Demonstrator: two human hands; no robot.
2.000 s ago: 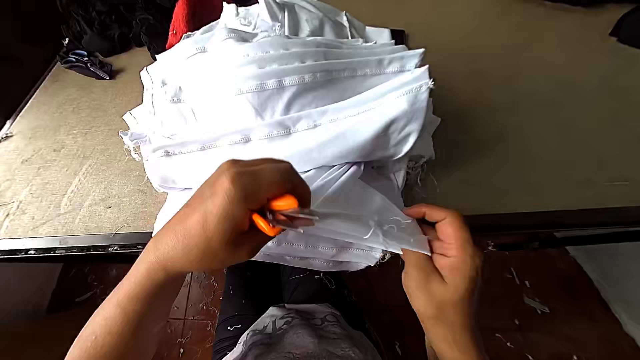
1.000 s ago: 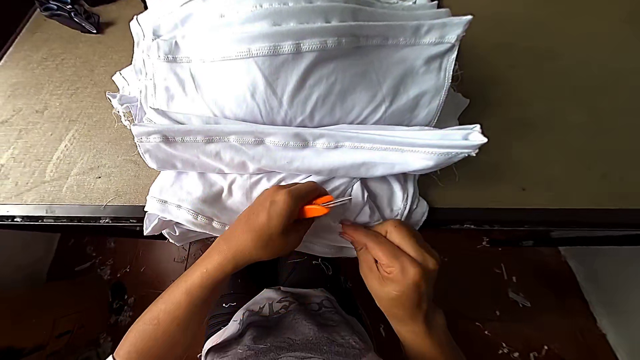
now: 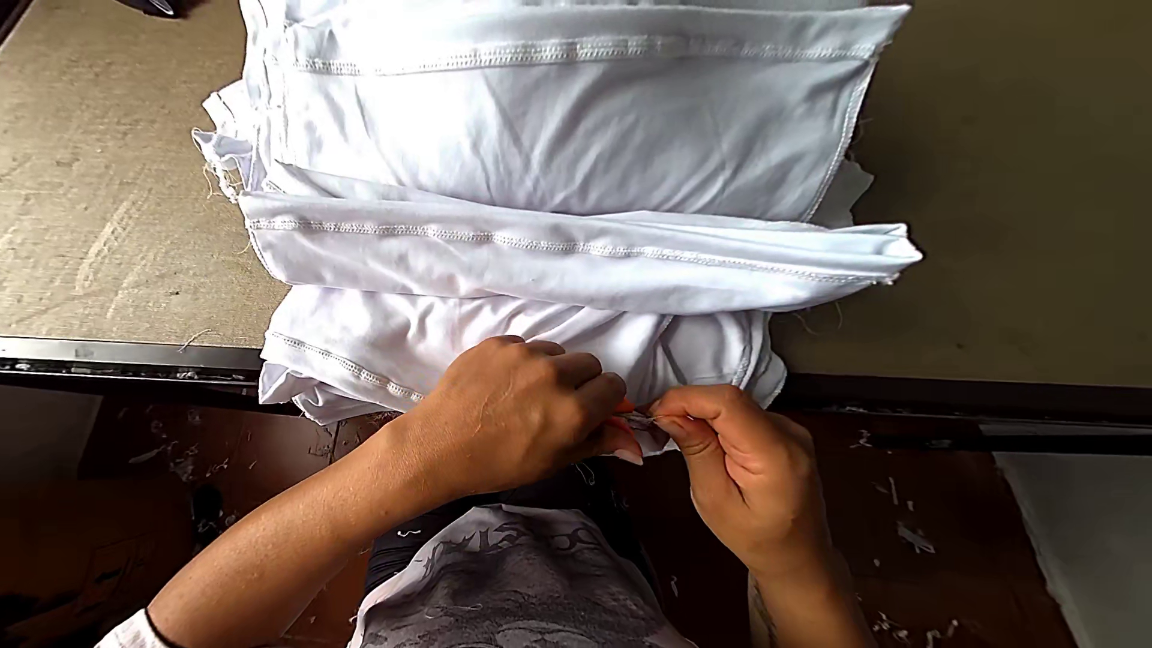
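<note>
White sewn fabric pieces point(image 3: 558, 135) lie in overlapping layers on the table, and the nearest ones hang over its front edge. My left hand point(image 3: 531, 414) is closed around orange-handled thread snips point(image 3: 623, 432), which are mostly hidden by the fingers. Just right of their tips, my right hand point(image 3: 747, 459) pinches something small, seemingly a thread or a bit of fabric edge, between thumb and forefinger. Both hands are at the lower edge of the nearest white piece point(image 3: 540, 333). Seams with visible stitching run across the layers.
The table top point(image 3: 981, 198) extends to both sides of the pile, with a dark front edge point(image 3: 954, 396). A dark object point(image 3: 157, 7) lies at the far left. Thread and fabric scraps point(image 3: 916, 538) litter the floor below. A pale surface point(image 3: 1080, 540) stands at the lower right.
The snips' blades lay across the white fabric earlier; now they are mostly hidden, close to my right fingers. My right hand no longer stretches the fabric to the right. The view has moved closer.
</note>
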